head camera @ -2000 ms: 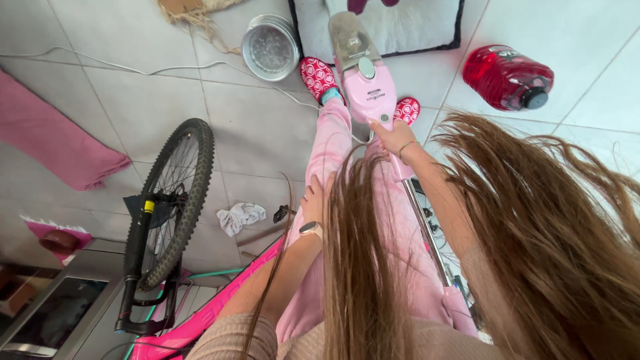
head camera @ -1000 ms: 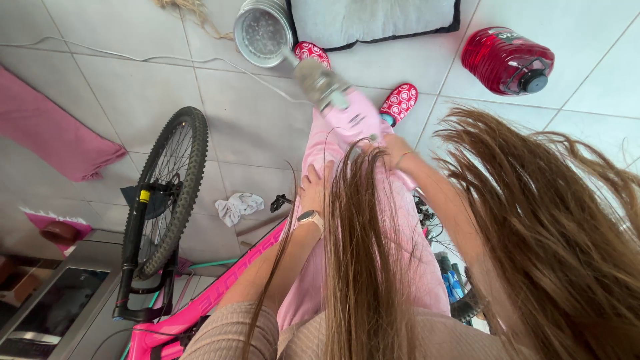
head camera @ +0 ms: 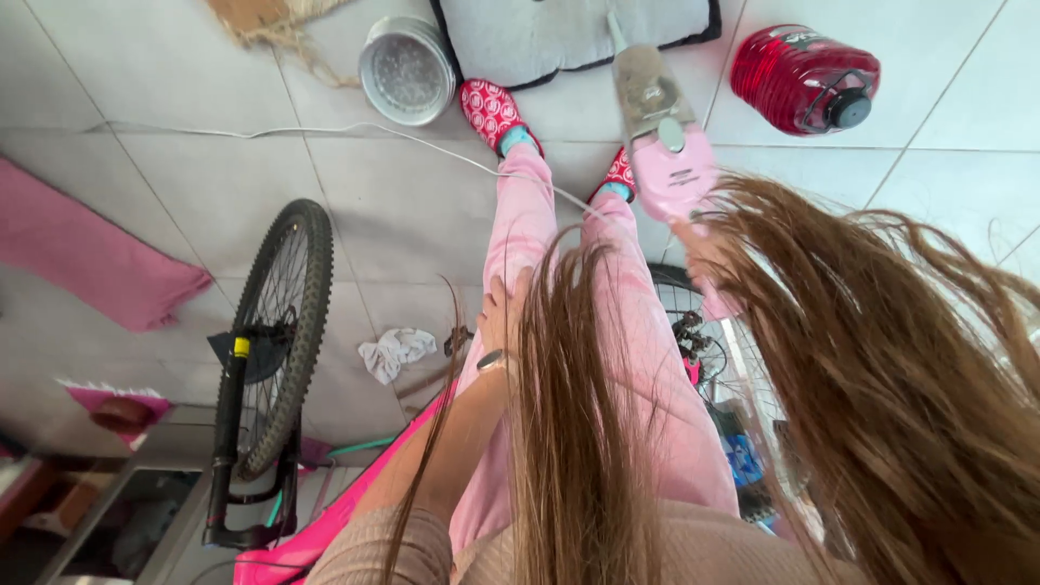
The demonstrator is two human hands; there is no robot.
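Note:
A pink handheld vacuum cleaner (head camera: 673, 166) with a clear, dusty bin hangs over the floor at the upper right of centre. My right hand (head camera: 703, 248) grips it at its rear end, partly covered by long hair. The narrow nozzle points at a grey cushion with a black edge (head camera: 520, 36); whether it touches cannot be told. My left hand (head camera: 502, 313) rests on the left leg of the pink trousers (head camera: 642, 382), holding nothing, its fingers a little apart. A watch sits on that wrist.
A metal bucket (head camera: 408, 73) stands left of the cushion, a bottle of red liquid (head camera: 804, 80) to its right. A white cable (head camera: 422, 146) crosses the floor. A pink bicycle frame (head camera: 357, 496) with its front wheel (head camera: 284, 341) lies left, near a white cloth (head camera: 396, 353) and pink fabric (head camera: 97, 248).
My right hand has swung the vacuum from near the bucket, one second ago, rightward to the cushion's right part. My left hand stays on the leg. The feet have shifted.

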